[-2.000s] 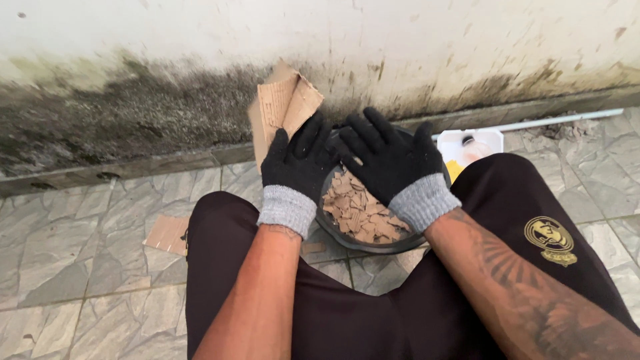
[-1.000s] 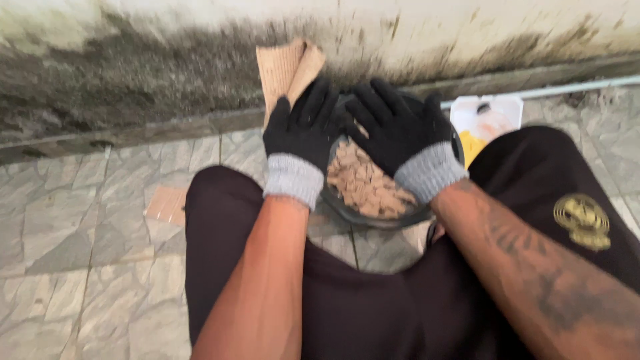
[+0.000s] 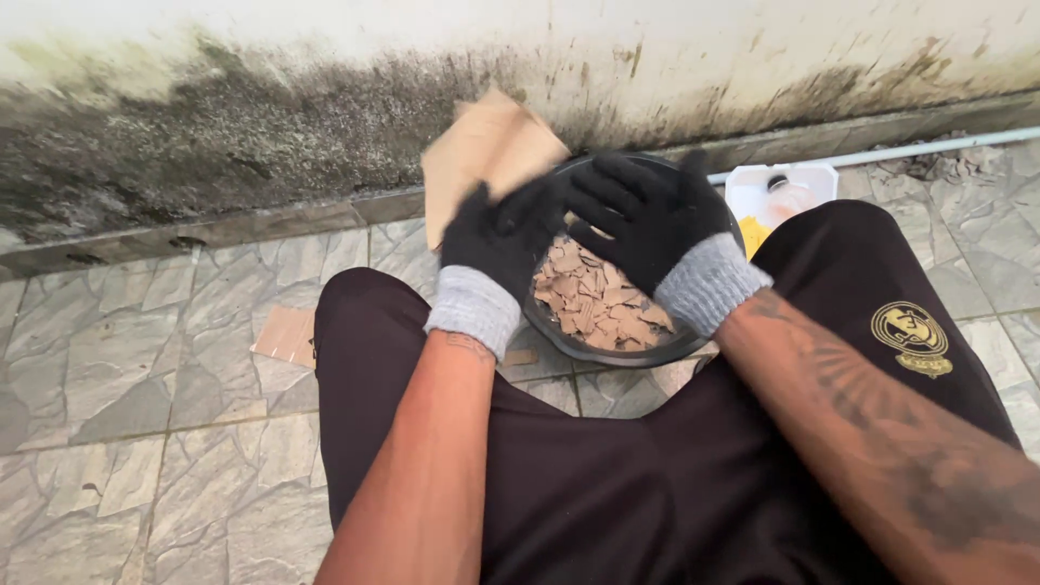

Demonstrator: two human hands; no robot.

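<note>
A round black plastic basin holds many small torn pieces of brown cardboard. My left hand, in a black knit glove with a grey cuff, is blurred at the basin's left rim, beside a larger sheet of cardboard; whether its fingers grip the sheet cannot be told. Over the basin's right side is my right hand, gloved the same way, fingers spread and nothing seen in it. The two hands' fingertips come close together over the basin's far half, which they partly hide.
A white tray with a yellow item and a dark-capped object stands right of the basin. A pale pipe runs along the mouldy wall. A flat cardboard piece lies on the tiles by my left knee.
The large cardboard sheet, narrow and folded-looking before, now shows a broad flat face to the upper left of the basin. Both hands remain at the basin.
</note>
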